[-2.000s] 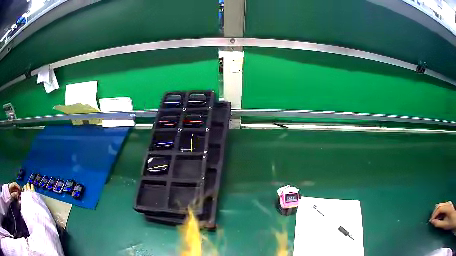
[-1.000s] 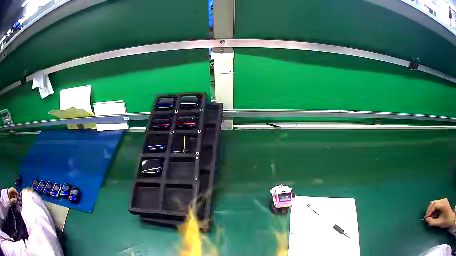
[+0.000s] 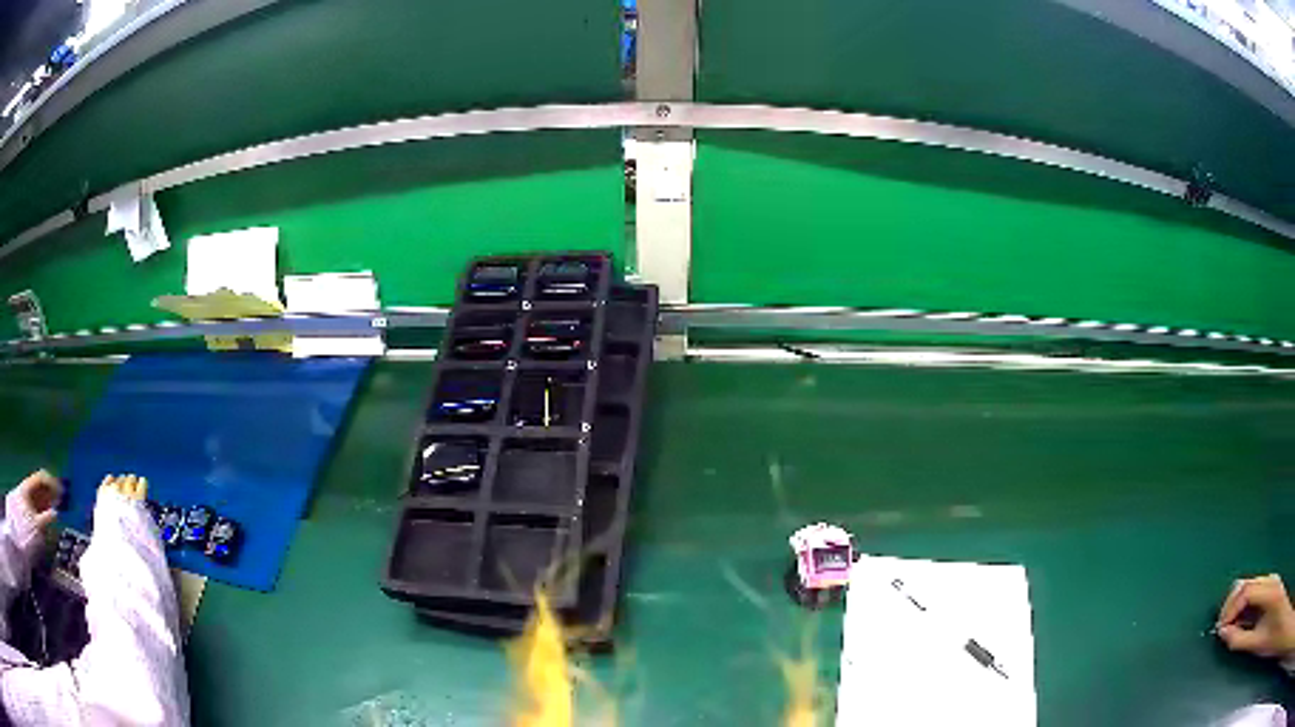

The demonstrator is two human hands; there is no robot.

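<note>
Neither of my hands is in view. Two stacked black trays (image 3: 536, 511) lie lengthwise in front of me, the upper one shifted a little left over the lower. Dark watch units sit in the upper tray's far pockets, showing thin blue, red and yellow lines; one unit (image 3: 452, 465) lies in the left pocket of the fourth row. The pocket beside it and the two nearest pockets are empty. A pink device (image 3: 825, 560) with a small screen stands on a round black base at right.
A paper sheet (image 3: 937, 639) holds a pen (image 3: 908, 594) and a short dark marker (image 3: 984, 658). Another person's hand (image 3: 1257, 616) is at the right edge. At left a neighbour's hand (image 3: 122, 487) reaches over a blue mat (image 3: 242, 440) with small units. Blurred yellow patches show low centre.
The neighbour's hands at left have moved forward over the mat and hide part of the row of units. The view swung slightly and came back. The stacked trays look unchanged.
</note>
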